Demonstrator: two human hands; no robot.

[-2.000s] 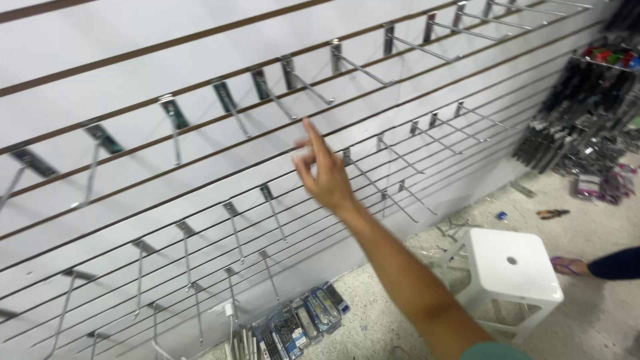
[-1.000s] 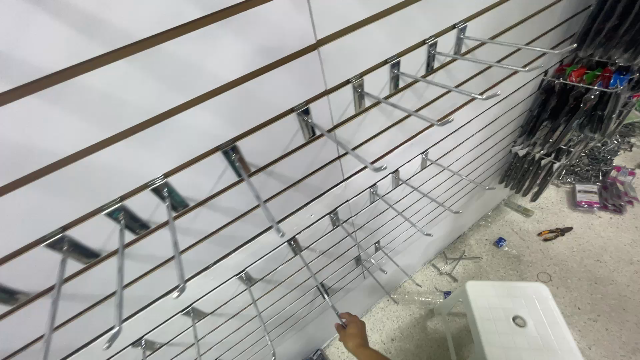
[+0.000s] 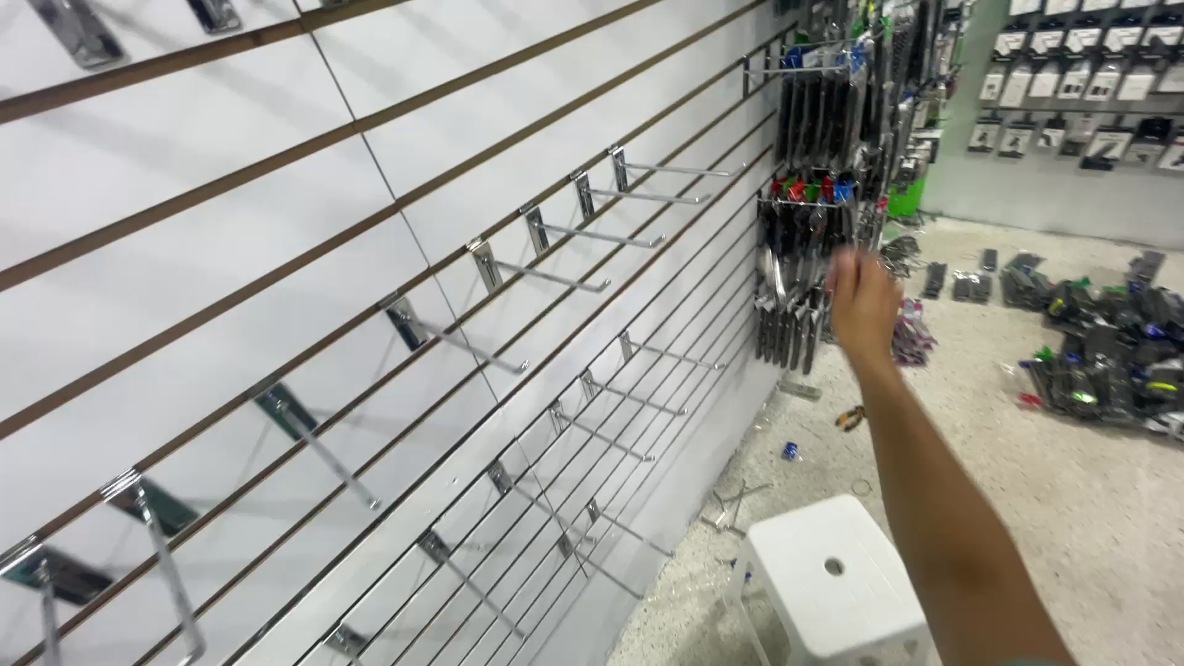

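My right hand (image 3: 862,301) is raised at the right of the view, slightly blurred, fingers bent forward; whether it holds anything I cannot tell. Behind it, farther off, hang packaged goods (image 3: 809,120) on the wall. To its left, a white slatwall panel (image 3: 231,166) carries rows of metal display hooks, among them an upper-row hook (image 3: 601,236), a longer one nearer me (image 3: 333,462) and a lower-row hook (image 3: 638,398). These hooks bear no goods. My left hand is out of view.
A white plastic stool (image 3: 832,573) stands below my forearm. On the speckled floor lie pliers (image 3: 849,418), a small blue item (image 3: 789,450), loose metal hooks (image 3: 735,504) and a pile of packaged goods (image 3: 1101,351). More packages (image 3: 1105,88) hang on the far wall.
My right hand, low by a hook end a second ago, is now raised in front of the hanging goods. The view has swung toward the right and the far wall.
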